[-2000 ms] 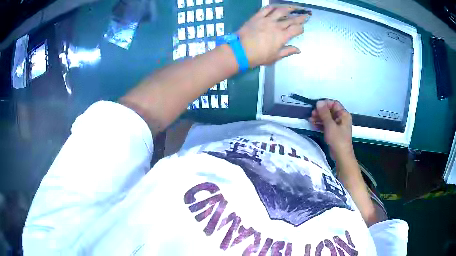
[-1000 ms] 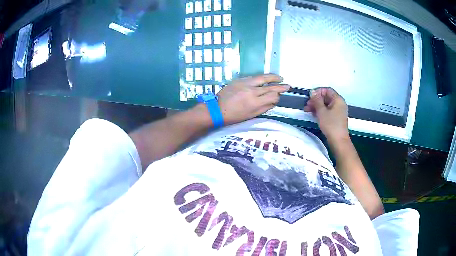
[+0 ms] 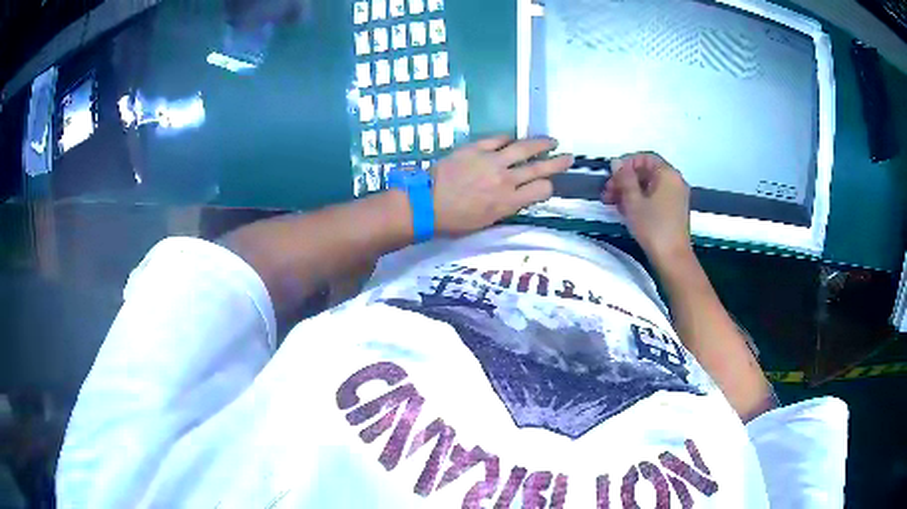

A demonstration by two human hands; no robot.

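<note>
A large grey-silver panel with a dark border lies on a white foam sheet. A thin black strip lies at the panel's near left corner. My left hand is spread with its fingertips at the strip's left end, on the panel's edge. My right hand has thumb and index finger pinched at the strip's right end. The fingers hide both ends of the strip.
Rows of small pale pads on a clear sheet lie left of the panel. A dark strip sheet lies to its right. Shiny clear plastic is at the left on the green bench. Yellow-black floor tape shows at lower right.
My left hand has come from the panel's far left corner to the near left one. The black strip, earlier angled from my right hand, now lies along the near edge.
</note>
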